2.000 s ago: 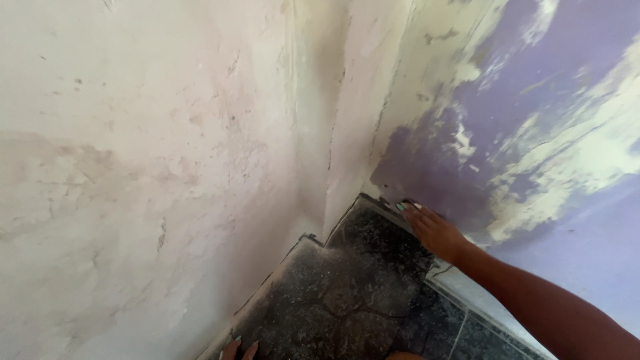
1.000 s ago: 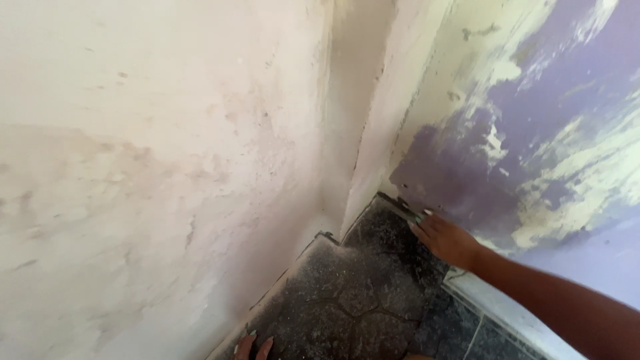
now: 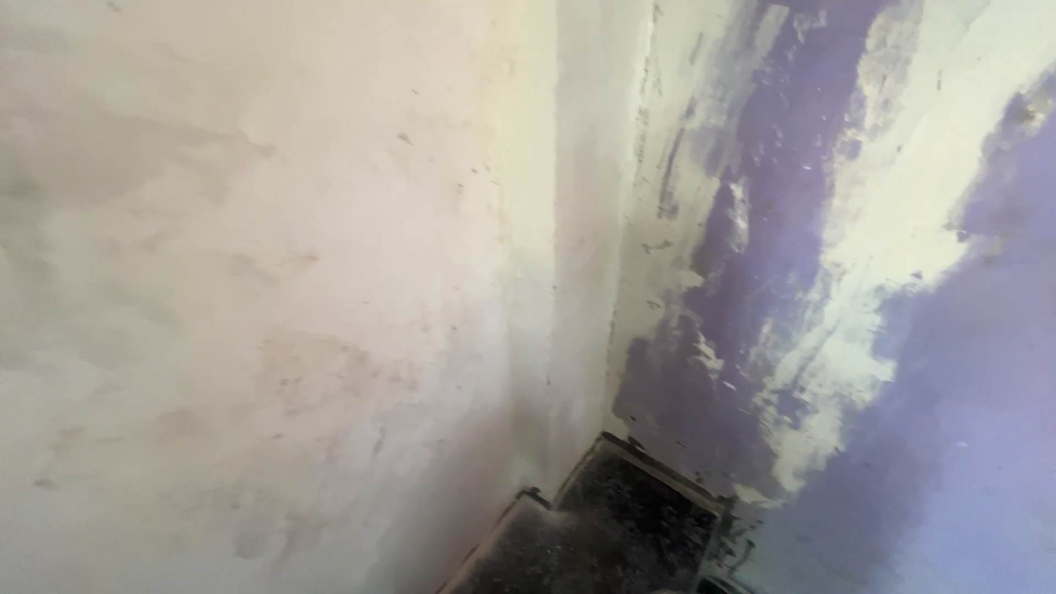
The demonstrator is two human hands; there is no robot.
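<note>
Neither my left hand nor my right hand shows in the view of this moment. A wall with patchy purple paint and pale scraped areas fills the right side. On the left stands a pinkish-white plastered wall with stains and small pits. The two meet at a narrow pale column in the corner. Below it lies a dark, dusty tiled floor.
A raised dark edge runs along the foot of the purple wall. The floor outline steps around the column's base. Dark crumbs lie at the lower right of the floor.
My right hand, at the foot of the purple wall in both earlier frames, and my left fingers, at the bottom edge, are out of view now. The view has tilted up.
</note>
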